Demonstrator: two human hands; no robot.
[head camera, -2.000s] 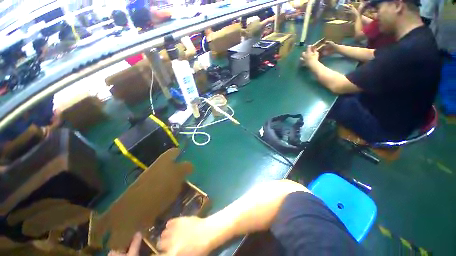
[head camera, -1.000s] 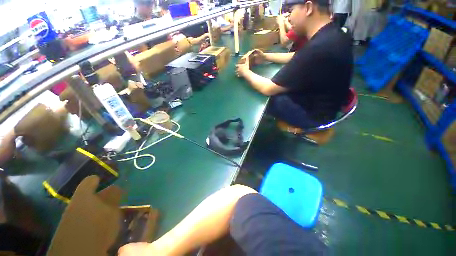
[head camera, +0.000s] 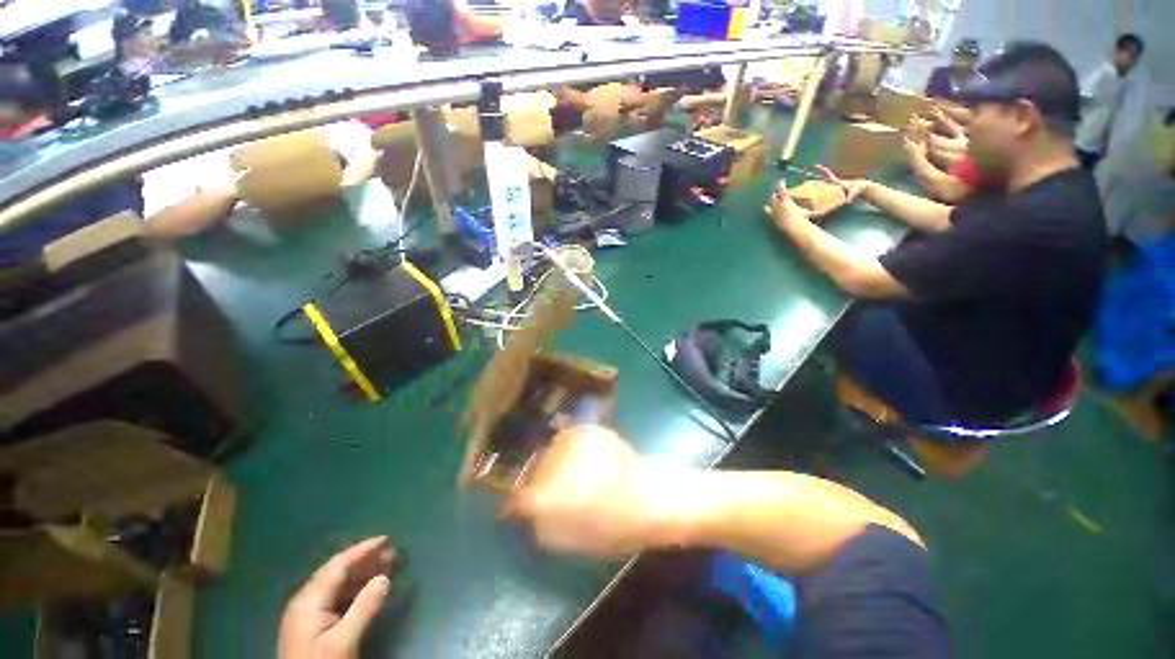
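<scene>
An open mailer box (head camera: 603, 379) stands on the green bench in front of me, its lid (head camera: 505, 367) raised at the left. Dark contents show inside, too blurred to name. My right hand (head camera: 580, 496) is at the box's near edge, fingers bent down over it; whether it grips the edge is hidden. My left hand (head camera: 338, 603) is low in the picture, off the box, thumb and fingers apart, holding nothing. A second open mailer box (head camera: 213, 525) with dark contents lies at the lower left, untouched.
A large dark case (head camera: 116, 341) stands at the left. A black unit with yellow edges (head camera: 387, 330), white cable (head camera: 515, 315), thin rod (head camera: 644, 348) and black strapped item (head camera: 722, 361) lie beyond the box. A seated person (head camera: 992, 270) holds a box at right.
The mailer box and my right hand are farther forward on the bench. My left hand, at the box lid two seconds ago, is now away from it and open. The view has swung.
</scene>
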